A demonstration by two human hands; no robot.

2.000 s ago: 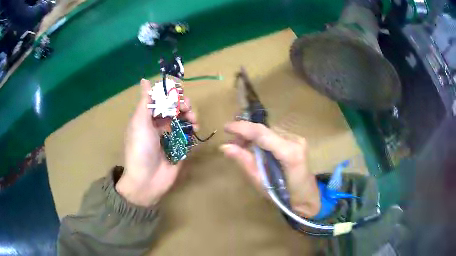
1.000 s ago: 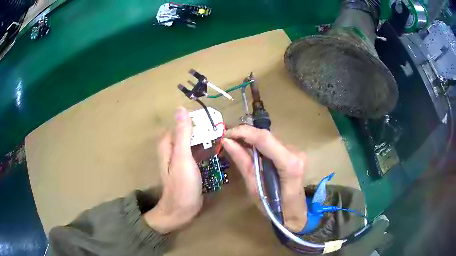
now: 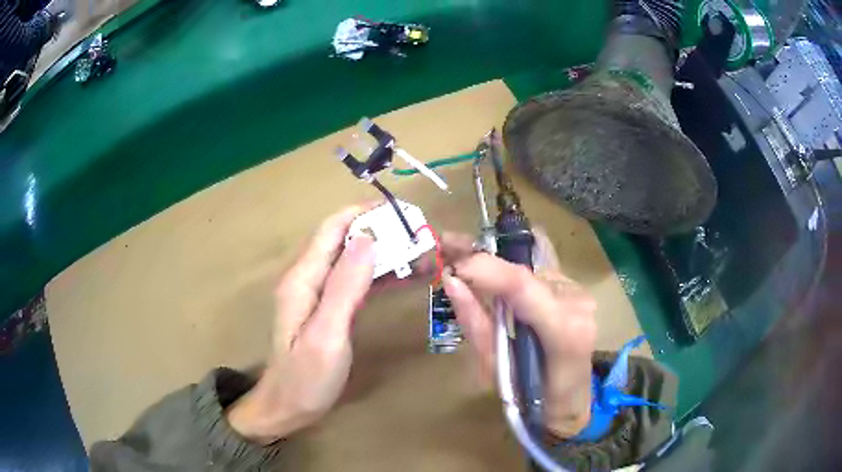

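Observation:
My left hand (image 3: 318, 318) holds the white plastic housing (image 3: 392, 241) by its left side. A black wire joins the housing to the black part with metal contacts (image 3: 369, 155) above it. A white strip (image 3: 423, 170) and a green wire (image 3: 434, 166) stick out from that part; the green wire's end is near the iron's tip. My right hand (image 3: 531, 318) holds the soldering iron (image 3: 517, 241), tip up, with the thin solder feed tube (image 3: 481, 198) beside it. Its thumb and index finger are at the red wire (image 3: 436, 253). The circuit board (image 3: 444, 323) hangs below, partly hidden.
A tan cardboard sheet (image 3: 175, 286) lies under my hands. Beyond it is the green belt (image 3: 231, 92) with a white-black-yellow assembly (image 3: 378, 37) on it. A large fume hood (image 3: 609, 161) stands close to the iron's right. A solder reel (image 3: 752, 32) is upper right.
Since one second ago, both hands, the housing and the iron have shifted slightly right. Earlier, my right hand was farther from the housing, and the circuit board lay in my left palm.

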